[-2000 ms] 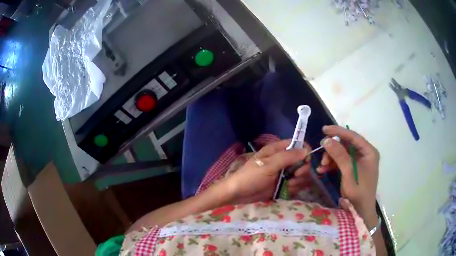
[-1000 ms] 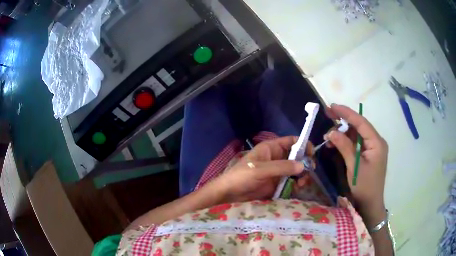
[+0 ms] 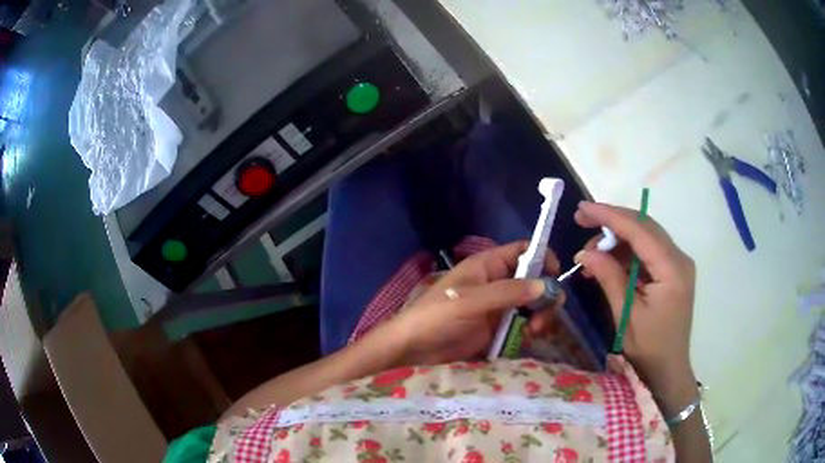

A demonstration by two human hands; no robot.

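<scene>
My left hand (image 3: 472, 307) holds a slim white housing half (image 3: 541, 231) over my lap, its small round head pointing up and away. A green battery (image 3: 513, 335) shows inside its lower end. The left thumb and finger also pinch a small dark grey part (image 3: 548, 291). A thin metallic rod (image 3: 570, 271) runs from that part towards my right hand (image 3: 647, 285). My right fingertips hold the rod's far end, where a small white piece (image 3: 606, 240) sits. A thin green stick (image 3: 632, 280) lies across my right fingers.
Blue-handled pliers (image 3: 736, 192) lie on the pale worktable (image 3: 615, 149) at right, beside silvery parts (image 3: 785, 172). More parts heap at top (image 3: 644, 16) and far right (image 3: 811, 407). A machine panel (image 3: 289, 149) and crumpled plastic (image 3: 127, 118) are left; a carton (image 3: 95, 380) stands lower left.
The housing half has tilted and shifted slightly. The white piece has moved in my right fingers, and the green stick's angle has changed. The small grey part now shows more clearly at my left thumb.
</scene>
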